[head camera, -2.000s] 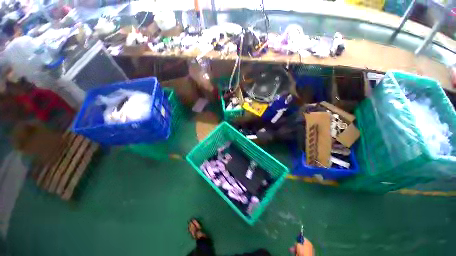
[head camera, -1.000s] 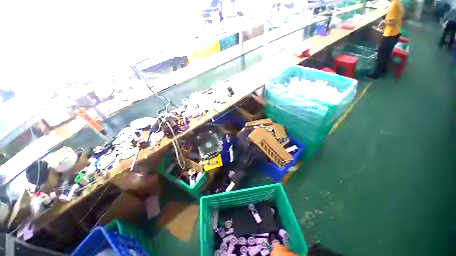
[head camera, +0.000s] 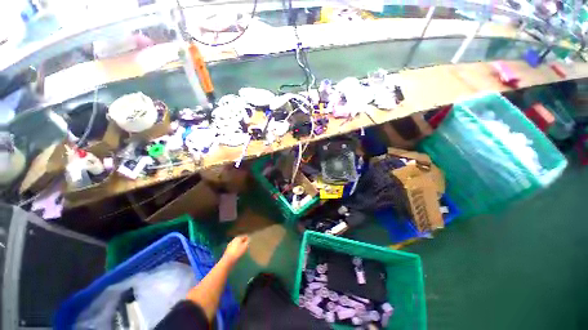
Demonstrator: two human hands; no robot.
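Observation:
My left hand (head camera: pixel 238 246) reaches out bare from a dark sleeve at the lower left, over the floor between a blue crate and a green crate. It is small and blurred, and I cannot tell whether its fingers are closed or hold anything. My right hand is not in view. The green crate (head camera: pixel 407 283) stands at the lower middle right. Several small white-pink parts (head camera: pixel 348 306) lie in it on a dark base, mostly towards the near side.
The blue crate (head camera: pixel 174 248) at lower left holds clear plastic and a dark-and-white item. A cluttered bench (head camera: pixel 445 87) runs across. Under it are a small green crate (head camera: pixel 274 193) and a carton (head camera: pixel 416 196) in a blue crate. A plastic-lined green crate (head camera: pixel 461 161) stands right.
The view has swung left and down from the aisle. My right hand, earlier at the green crate, has left the picture. My left arm has come in at lower left.

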